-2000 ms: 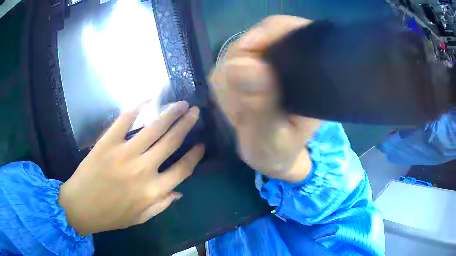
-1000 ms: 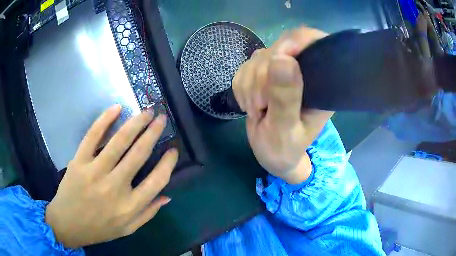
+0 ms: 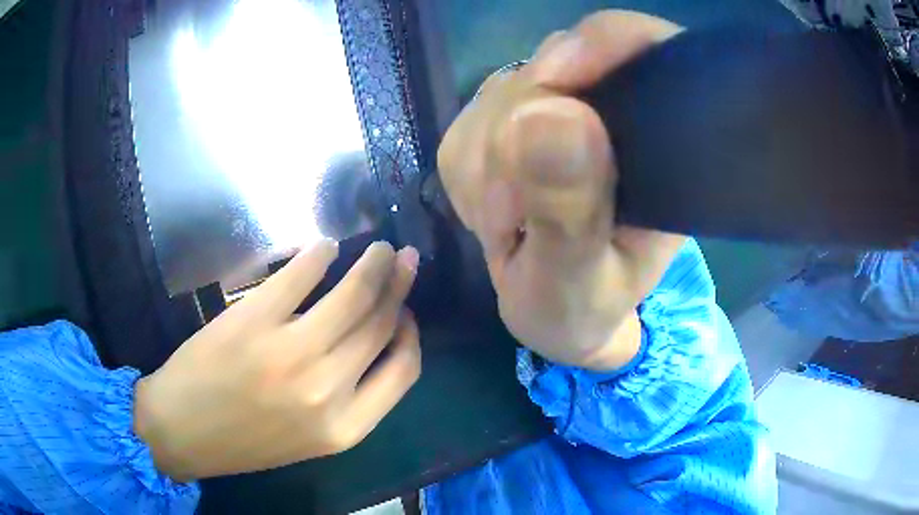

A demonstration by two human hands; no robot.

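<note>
My right hand (image 3: 554, 191) is closed around the electric screwdriver (image 3: 756, 136), a thick, blurred black cylinder close to the camera. Its dark nose shows faintly left of the hand, over the right edge of the housing; whether it touches cannot be told. The black device housing has a honeycomb strip (image 3: 378, 91) beside a silver plate (image 3: 176, 191) with strong glare. My left hand (image 3: 292, 367) lies over the housing's lower end, fingers bent and slightly apart, fingertips just below the plate. No separate part shows in it. A gold-orange strip (image 3: 234, 296) shows by its fingers.
The black tray frame (image 3: 91, 181) surrounds the housing on the dark green bench (image 3: 443, 402). A thin rim of the round dish (image 3: 516, 65) shows behind my right hand. A white box (image 3: 846, 427) stands at lower right. Another blue sleeve (image 3: 857, 292) shows at the right edge.
Since one second ago, the view has shifted so the housing appears further right. The screwdriver has moved from over the dish to the housing's right edge. My left fingers are more bent.
</note>
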